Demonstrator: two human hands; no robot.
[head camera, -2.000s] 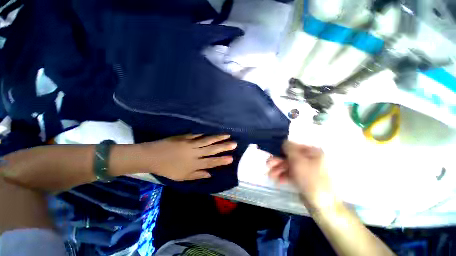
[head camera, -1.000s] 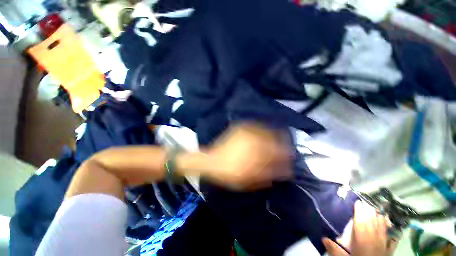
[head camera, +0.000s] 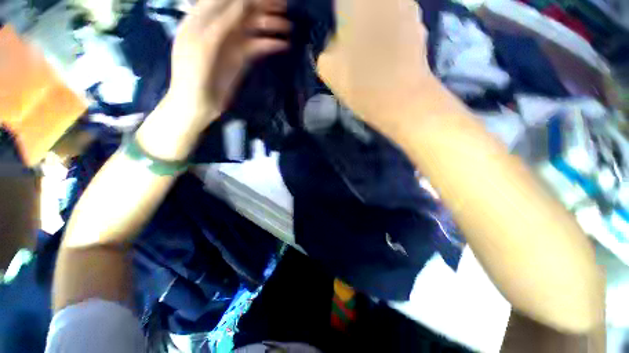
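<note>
Dark navy cloth (head camera: 352, 207) lies from the top centre down over the table's front edge. My left hand (head camera: 224, 52) is at the upper left of the cloth, blurred, with its fingers bent towards it. A green band is on that wrist. My right hand (head camera: 376, 52) reaches far up over the cloth, and its fingers are hidden or cut off by the top edge. Whether either hand grips the cloth cannot be told.
The white table edge (head camera: 258, 207) shows below the cloth. The white sewing machine with a blue stripe (head camera: 576, 172) is at the right, blurred. An orange piece (head camera: 41, 96) is at the far left. Grey-white cloth (head camera: 469, 58) lies at the upper right. More navy cloth hangs at the lower left.
My right hand has left the area by the machine and moved up and left over the cloth. My left hand has moved up and left. The view has shifted too.
</note>
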